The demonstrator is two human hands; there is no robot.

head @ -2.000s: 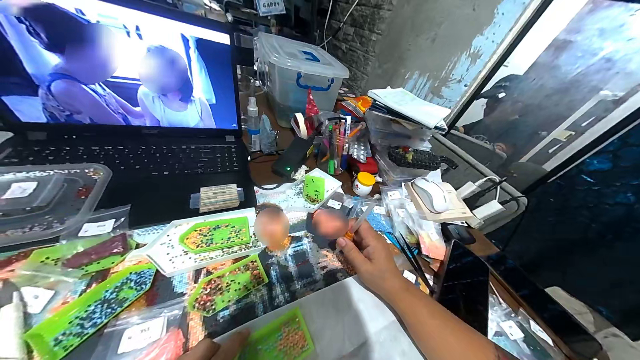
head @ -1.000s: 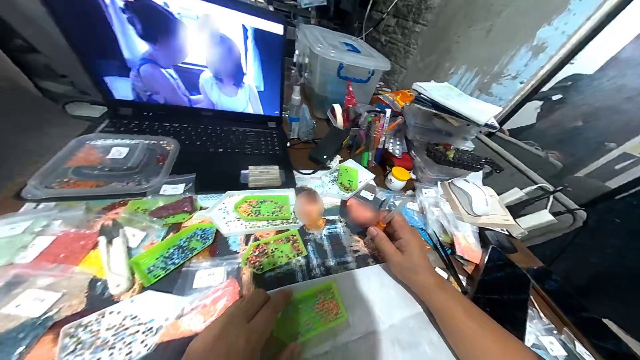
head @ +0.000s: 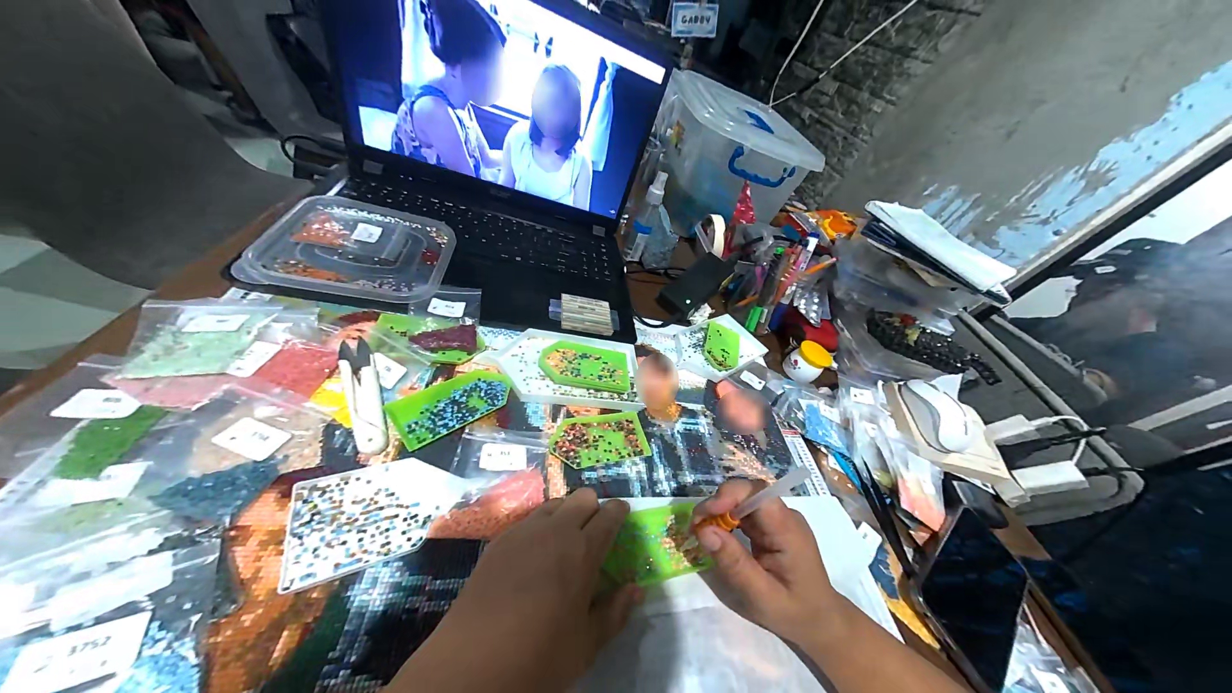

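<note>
My left hand (head: pixel 568 563) grips the left side of a green plastic tray (head: pixel 659 568) that holds small orange and mixed diamond-painting drills. In my right hand (head: pixel 760 558) is a clear applicator pen (head: pixel 778 489) with an orange grip, its tip down at the tray's right part. White release paper (head: pixel 731 635) lies beneath the tray and hands, over part of the diamond painting canvas (head: pixel 674 457). Just beyond my hands sits a green tray of reddish-brown drills (head: pixel 602 440). A white tray of mixed drills (head: pixel 361 520) lies left of my left hand.
A laptop (head: pixel 510 241) stands behind, with a lidded plastic box (head: pixel 351 248) on its left edge. Bagged drills (head: pixel 226 337) and white-handled snips (head: pixel 363 399) lie left. A yellow-lidded jar (head: pixel 808 361), a mouse (head: pixel 938 416) and a phone (head: pixel 972 587) are at right.
My right hand with the pen has moved from over the canvas down to the green tray beside my left hand. The view has shifted.
</note>
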